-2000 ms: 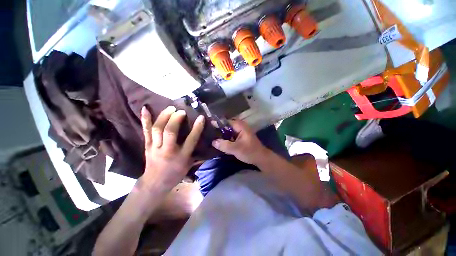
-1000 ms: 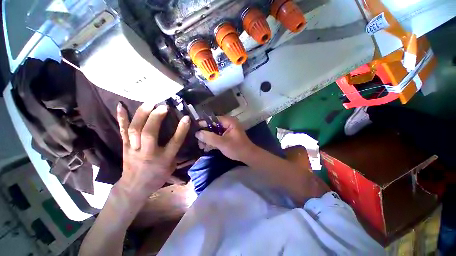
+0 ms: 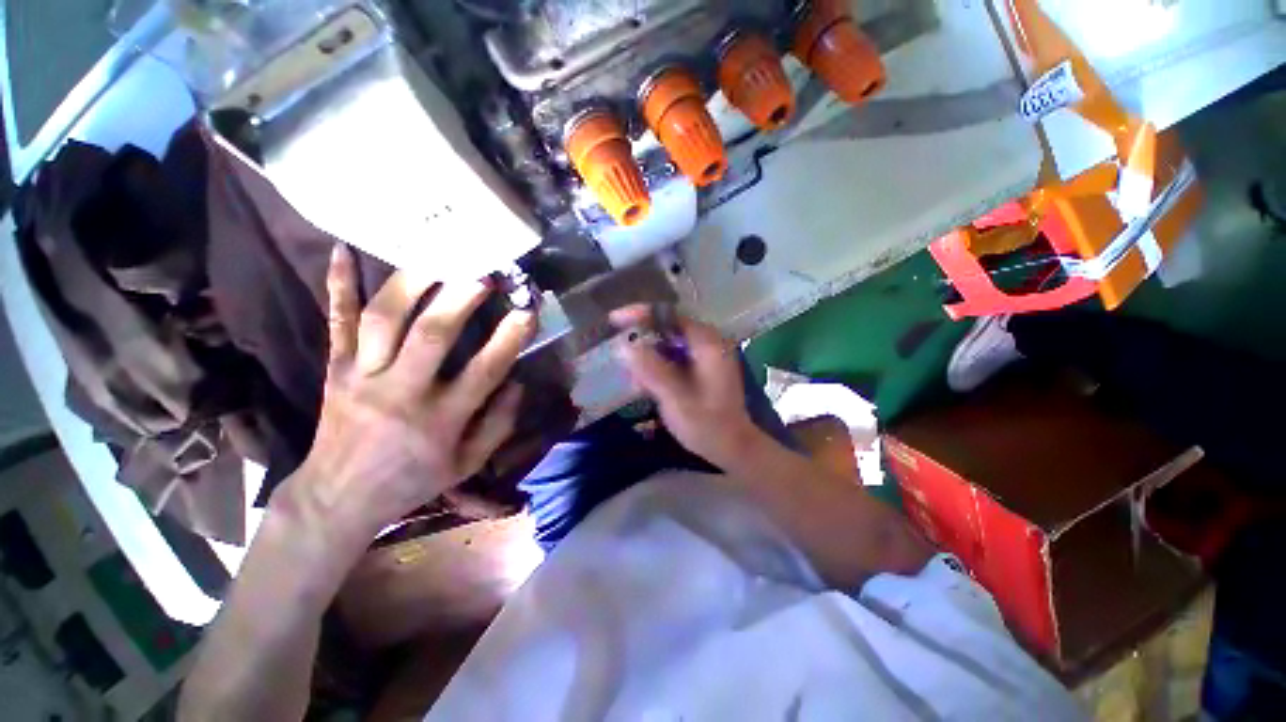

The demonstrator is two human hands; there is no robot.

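A dark brown cloth garment (image 3: 268, 339) lies bunched on the table left of the overlock machine (image 3: 621, 57) and runs to the presser foot area (image 3: 515, 289). My left hand (image 3: 402, 402) lies on the cloth with fingers spread, its fingertips close to the presser foot and partly against the pale cover. My right hand (image 3: 691, 381) is off the cloth, right of the needle area over the table's near edge. Its fingers are curled around a small dark purple item, likely thread snips (image 3: 674, 346), mostly hidden by the fingers.
Orange tension knobs (image 3: 607, 169) stand on the machine. The white table (image 3: 874, 212) extends right, with an orange strapped holder (image 3: 1114, 212) at its edge. An open red and brown box (image 3: 973, 543) is low right. A person's shoe (image 3: 976, 353) shows on the green floor.
My right hand has moved off the cloth and away from the presser foot, to the right. My left hand still lies on the cloth, its fingers now less straight. The camera view has shifted slightly.
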